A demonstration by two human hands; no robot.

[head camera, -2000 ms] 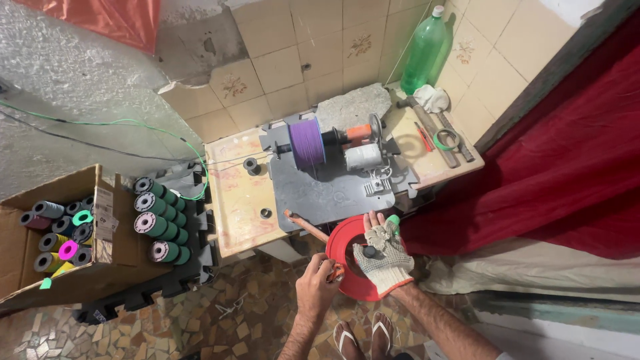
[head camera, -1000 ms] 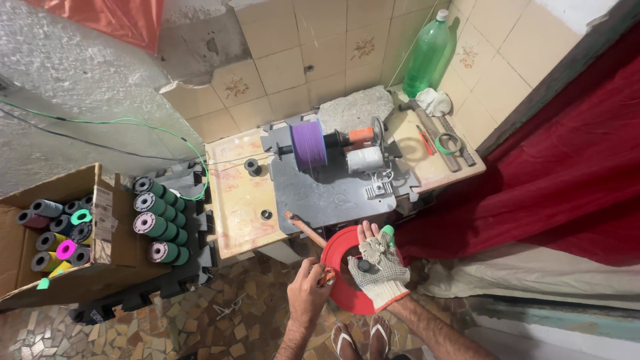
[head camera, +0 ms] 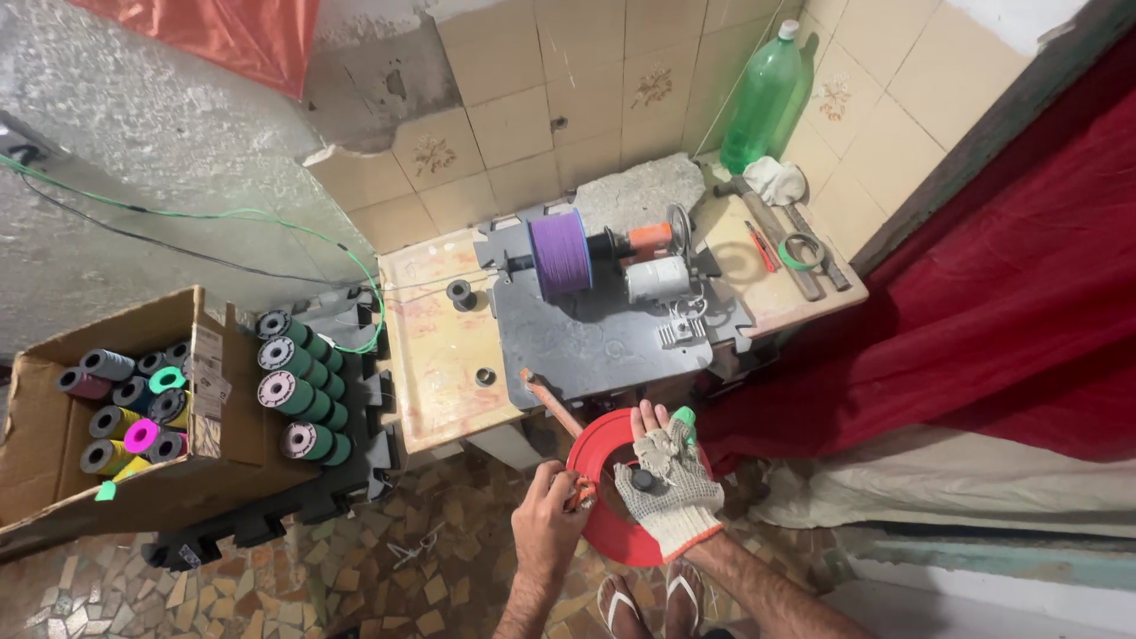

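Observation:
My left hand [head camera: 545, 517] is bare, its fingers closed on a small orange item [head camera: 580, 493] at the left rim of a red ring-shaped reel [head camera: 635, 546]. My right hand [head camera: 672, 479], in a worn knitted glove with bare fingertips and green wrapping on one finger, lies palm up over the reel. A small black round part [head camera: 642, 480] is at its palm; whether the hand grips the reel is hidden. A reddish bar [head camera: 552, 404] slants from the table to the reel. Beyond, a spool of purple line [head camera: 561, 255] sits beside a small grey motor [head camera: 658, 280].
Left stands a cardboard box [head camera: 257, 426] of thread spools, beside stacked green spools [head camera: 302, 398]. The tabletop [head camera: 444, 390] holds a black bobbin [head camera: 461, 295], a stone slab [head camera: 643, 195], a hammer [head camera: 772, 231], green tape [head camera: 800, 252] and a green bottle [head camera: 761, 98]. A red curtain [head camera: 994, 266] hangs right.

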